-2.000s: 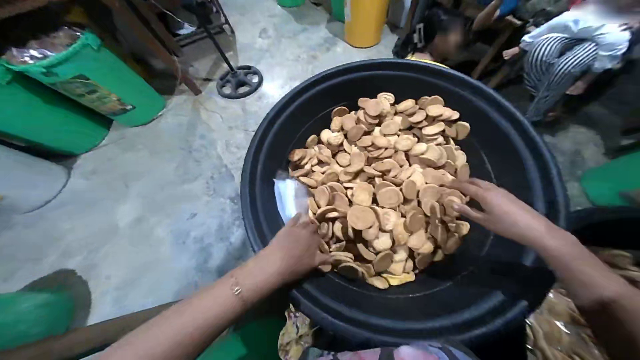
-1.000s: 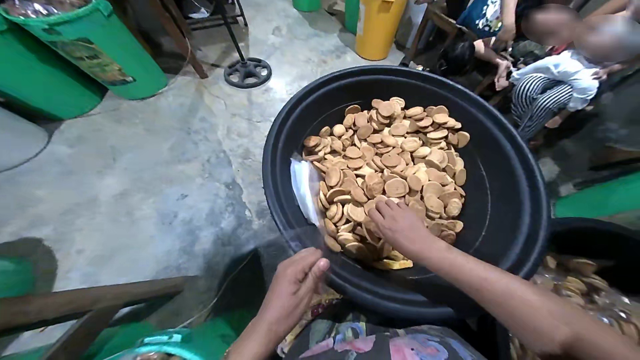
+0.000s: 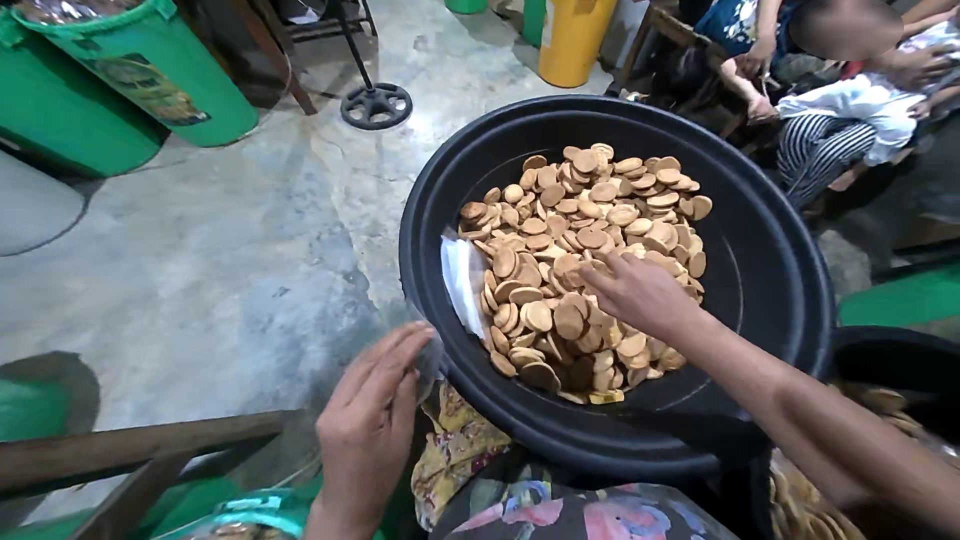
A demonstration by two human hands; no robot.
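Observation:
A wide black plastic tub (image 3: 772, 225) holds a heap of round brown biscuits (image 3: 592, 225). My right hand (image 3: 637, 289) rests on the heap near its middle, fingers bent down among the biscuits; whether it grips one is not clear. Just outside the tub's left rim is my left hand (image 3: 379, 405), with a clear plastic bag (image 3: 429, 364) between its fingers and thumb. A stack of white plastic bags (image 3: 463, 285) lies against the tub's inner left wall, beside the biscuits.
Green bins (image 3: 202, 97) stand at the upper left, a yellow bin (image 3: 574, 41) at the top. A wooden rail (image 3: 142, 442) runs at the lower left. Seated people are at the upper right. Another black container (image 3: 900, 352) with packed biscuits stands at the right.
My left hand has moved from the heap at the tub's left side to outside the rim. My right hand has gone from the heap's right edge to its middle.

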